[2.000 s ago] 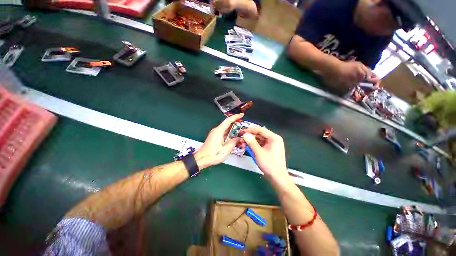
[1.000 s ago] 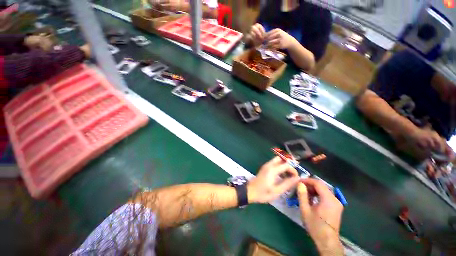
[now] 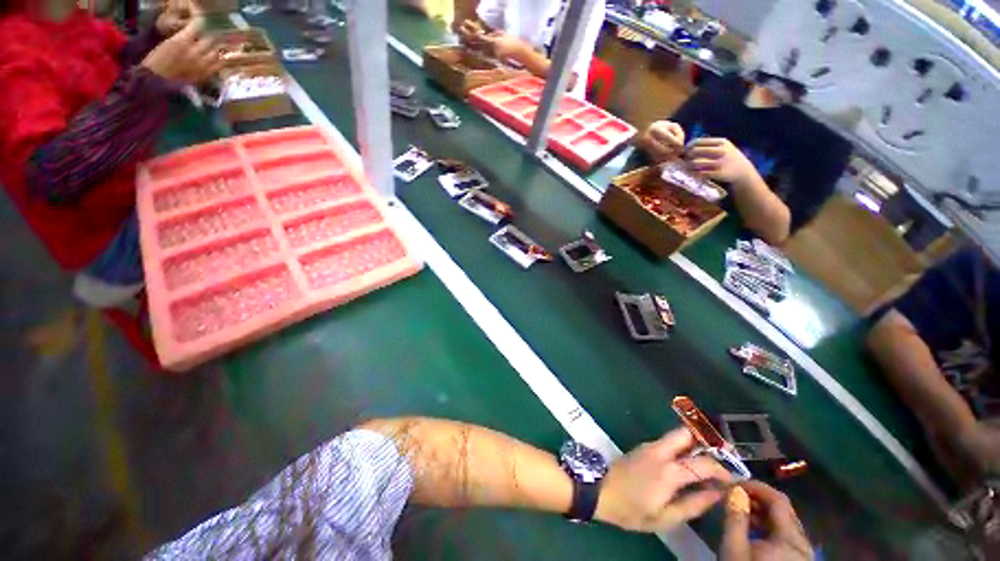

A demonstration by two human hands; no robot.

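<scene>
My left hand (image 3: 663,482), with a watch on its wrist, is at the lower right over the near rail. It holds a small white device housing (image 3: 726,460) between its fingers. An orange-brown part (image 3: 694,420) sticks up from the housing beyond the fingers. My right hand (image 3: 768,526) is cut off by the bottom edge; its fingertips meet the near side of the housing, and the fingers hide most of what they touch. No blue battery shows clearly. Another housing (image 3: 750,436) lies on the belt just beyond my hands.
The dark green belt (image 3: 515,296) carries several housings between white rails. A pink tray (image 3: 269,236) with compartments lies at the left, another (image 3: 556,117) across the belt. A cardboard box (image 3: 663,208) holds orange-red parts. A metal post (image 3: 373,99) rises at the near rail. People sit on both sides.
The view has turned left, so my hands appear lower and further right. The left tray and neighbouring people show more fully. The blue battery seen beside my right hand no longer shows.
</scene>
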